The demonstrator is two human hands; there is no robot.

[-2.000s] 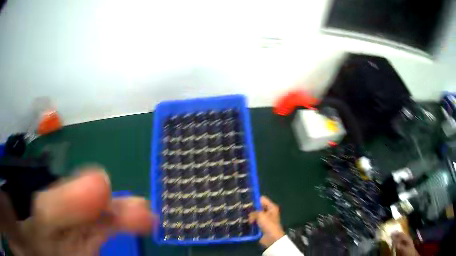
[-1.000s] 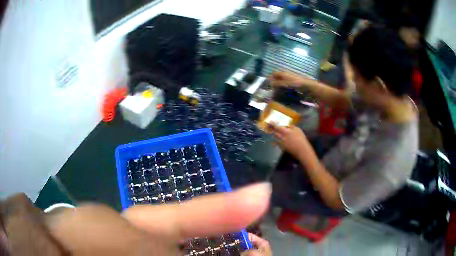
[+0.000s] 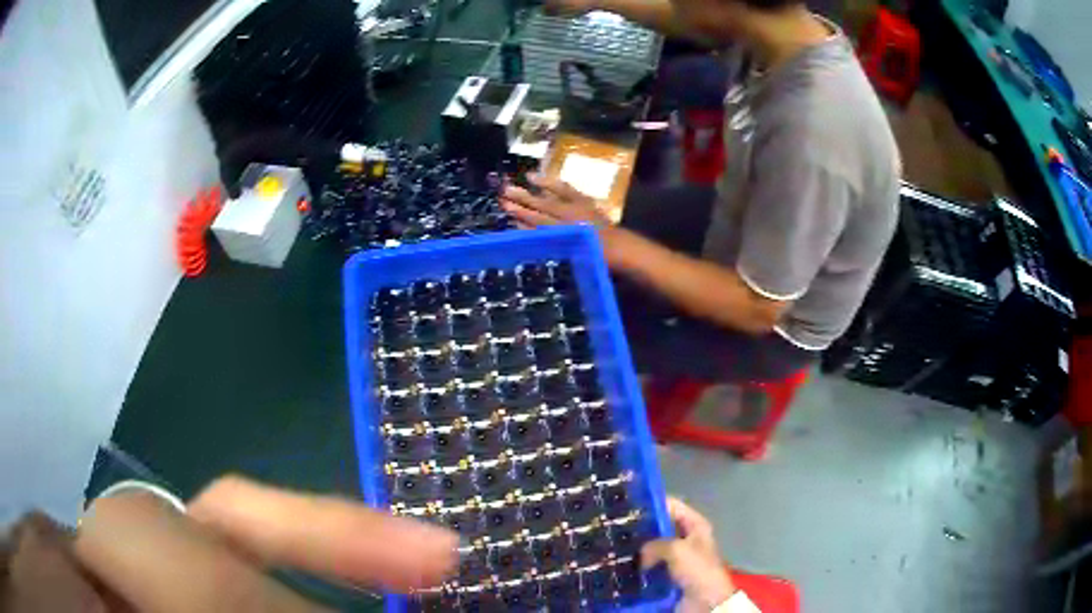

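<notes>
A blue plastic tray [image 3: 473,253] is held up in front of me, tilted, its lower end reaching the bottom edge. Rows of small black parts [image 3: 489,419] with bright metal strips lie in it. My right hand [image 3: 697,557] grips the tray's lower right wall, fingers over the rim. My left hand [image 3: 281,545] is large, blurred and close to the camera at the lower left. One finger or thumb extends across the tray's lower left part. Whether it touches or holds the tray cannot be told; its other fingers are hidden or cut off.
A person in a grey shirt [image 3: 814,168] sits beyond the tray at the green bench [image 3: 228,371], hands near a yellow-orange pad [image 3: 605,180]. A dark pile of parts [image 3: 413,198] and a white box [image 3: 264,222] lie behind. Red stool [image 3: 736,413] and stacked black trays [image 3: 958,311] stand right.
The view has swung right from the wall towards the seated person. The tray has moved along with my right hand. The person's near hand has moved off the orange pad's front towards its left.
</notes>
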